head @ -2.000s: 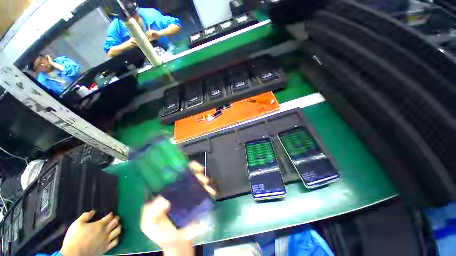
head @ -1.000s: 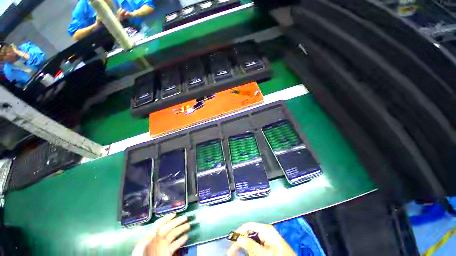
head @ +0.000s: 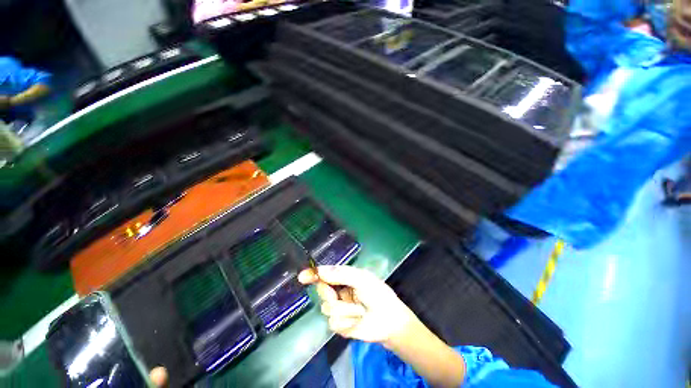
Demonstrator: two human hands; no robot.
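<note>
A five-slot black foam tray lies on the green bench. Three smartphones with green block lists lit over dark blue lie in its right-hand slots. Another smartphone, dark and glossy with bright glare, is raised and tilted over the tray's left end. One fingertip of my left hand shows at its lower right edge; the rest is hidden or cut off. My right hand pinches a small dark test plug between thumb and forefinger, above the right-hand phone. The picture is blurred.
An orange mat with small parts lies behind the tray, then a rear foam tray. A tall stack of foam trays stands to the right. Black empty trays lie below the bench edge. A person's blue sleeve is at right.
The view has swung right. My left hand has taken hold of a dark phone and lifted it. My right hand still pinches the plug and is now above the tray's right side.
</note>
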